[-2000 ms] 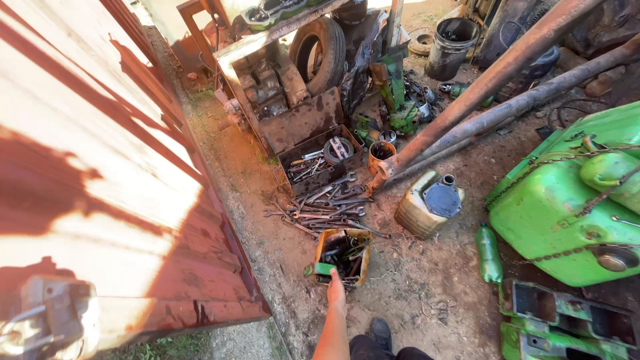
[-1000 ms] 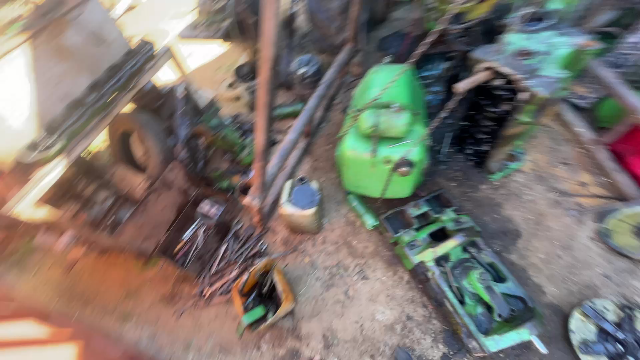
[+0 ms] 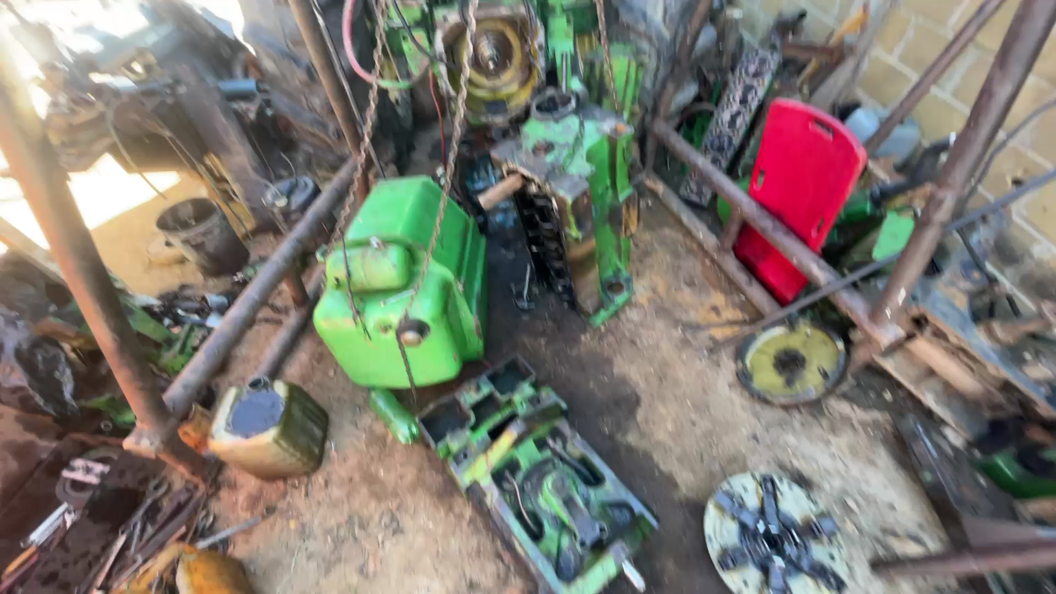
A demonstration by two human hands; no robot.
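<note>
Neither of my hands shows in the head view now. A green fuel tank (image 3: 396, 289) stands on the dirt at centre left, chains hanging in front of it. To its right an engine block (image 3: 577, 198) with green paint stands upright. A green metal housing (image 3: 544, 487) with open compartments lies below them, a green plastic bottle (image 3: 393, 417) near its upper left corner. Part of a yellow container (image 3: 213, 572) shows at the bottom left edge, beside loose wrenches (image 3: 136, 536). A round plate with dark arms (image 3: 773, 536) lies at the lower right.
Rusty pipe frames cross the left and right sides, with a lower bar (image 3: 256, 289) near the tank. A cut-open jerrycan (image 3: 268, 429), a black bucket (image 3: 202, 235), a red plastic panel (image 3: 800, 198) and a yellowish disc (image 3: 792, 361) stand or lie around. Chains (image 3: 452, 140) hang from above.
The view has swung far to the right. My hand, seen two seconds ago at the yellow container with a green object, is out of the frame now.
</note>
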